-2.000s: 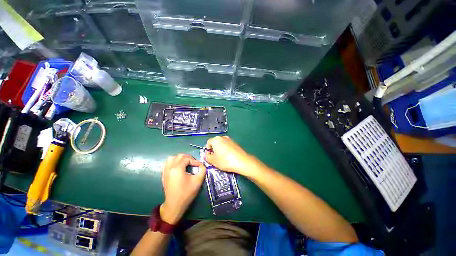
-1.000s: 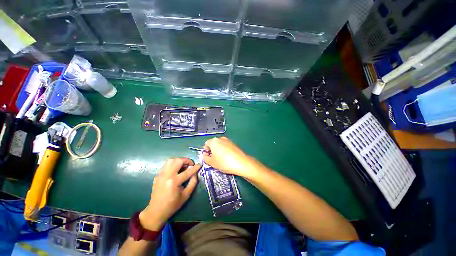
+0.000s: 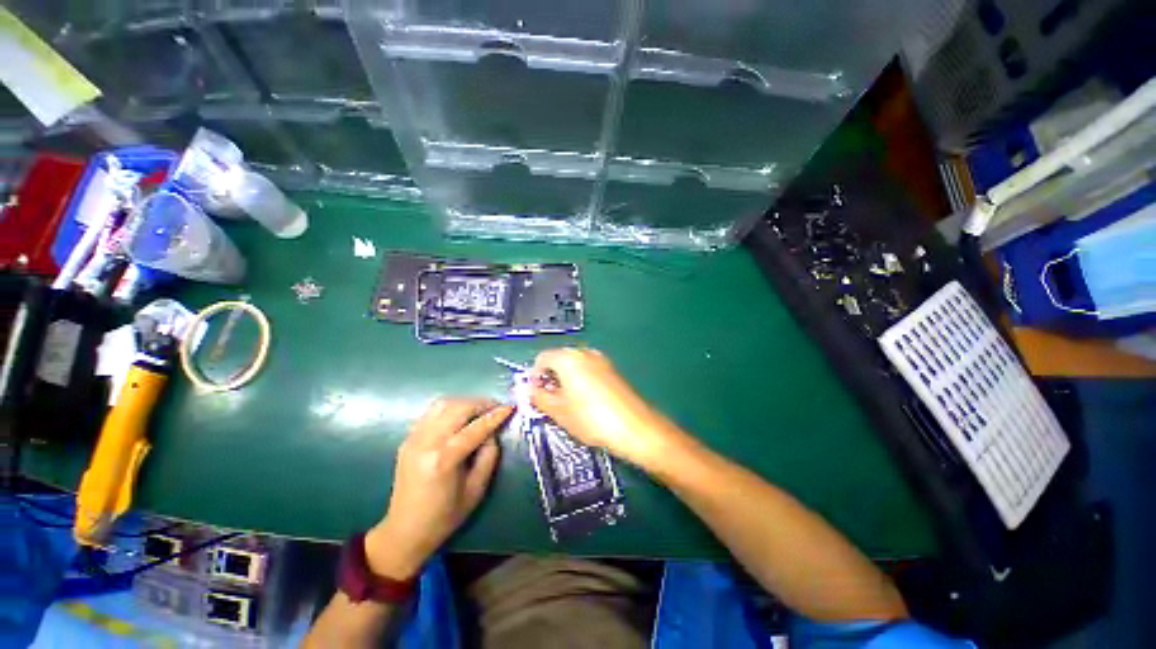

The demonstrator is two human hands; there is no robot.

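Observation:
An opened phone (image 3: 573,479) lies tilted on the green mat near its front edge, its upper end covered by my fingers. My right hand (image 3: 577,396) is over that end, its fingers closed on a thin pen-like tool (image 3: 510,365) whose end sticks out to the left. My left hand (image 3: 444,467) lies left of the phone, its index finger reaching to the phone's upper left edge. Whether it grips the phone cannot be told. A second phone housing (image 3: 501,302) lies flat behind my hands, overlapping a dark plate (image 3: 396,289) on its left.
A yellow tool (image 3: 117,444) and a pale ring (image 3: 226,345) lie left. Cups (image 3: 184,238) and tool bins stand back left. Clear drawers (image 3: 609,76) rise behind. A black tray (image 3: 824,285) with small parts and a white grid (image 3: 976,399) is at right.
My left hand has moved left and opened out compared with two seconds ago, now with its index finger extended to the phone. My right hand has stayed over the phone's upper end.

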